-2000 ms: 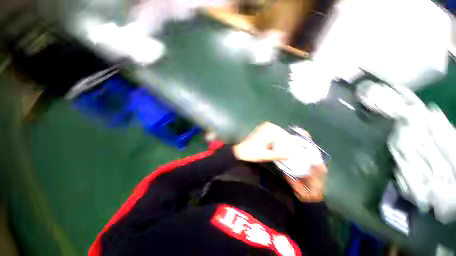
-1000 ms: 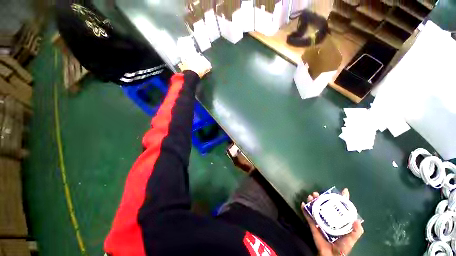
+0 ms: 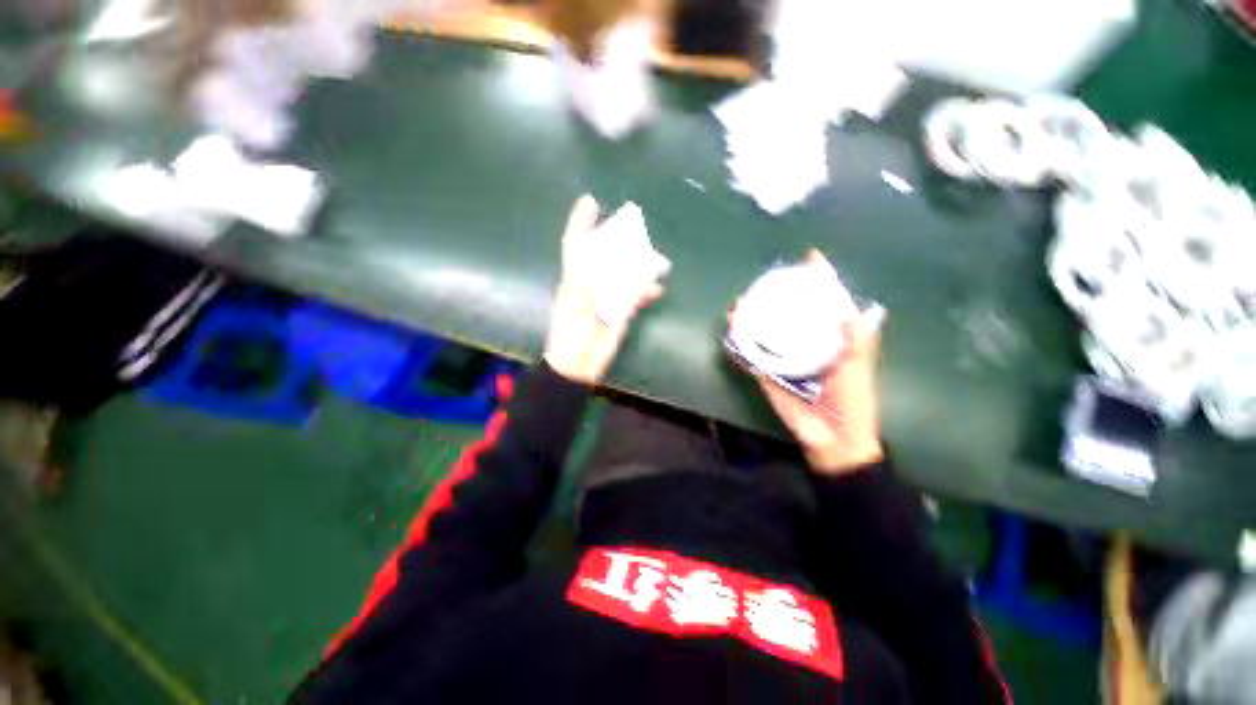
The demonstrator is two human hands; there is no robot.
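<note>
My left hand (image 3: 590, 296) holds a small white carton (image 3: 616, 262) above the near part of the green bench. Blur hides whether its flaps are open. My right hand (image 3: 843, 393) holds a coiled white cable (image 3: 795, 320) on top of a flat square unit (image 3: 774, 369) with a dark edge. The two hands are apart, the carton left of the coil. Both hands are blurred.
White leaflets (image 3: 776, 145) lie beyond my hands. Many cable coils (image 3: 1157, 262) are heaped at the right, with a dark and white device (image 3: 1110, 438) at the bench edge. White cartons (image 3: 248, 186) lie at the left. Blue stools (image 3: 296, 361) stand below the bench (image 3: 950, 413).
My left hand has come back from the cartons at the left bench edge and now holds a carton near my right hand. My right hand still holds the coil and unit. The view has turned.
</note>
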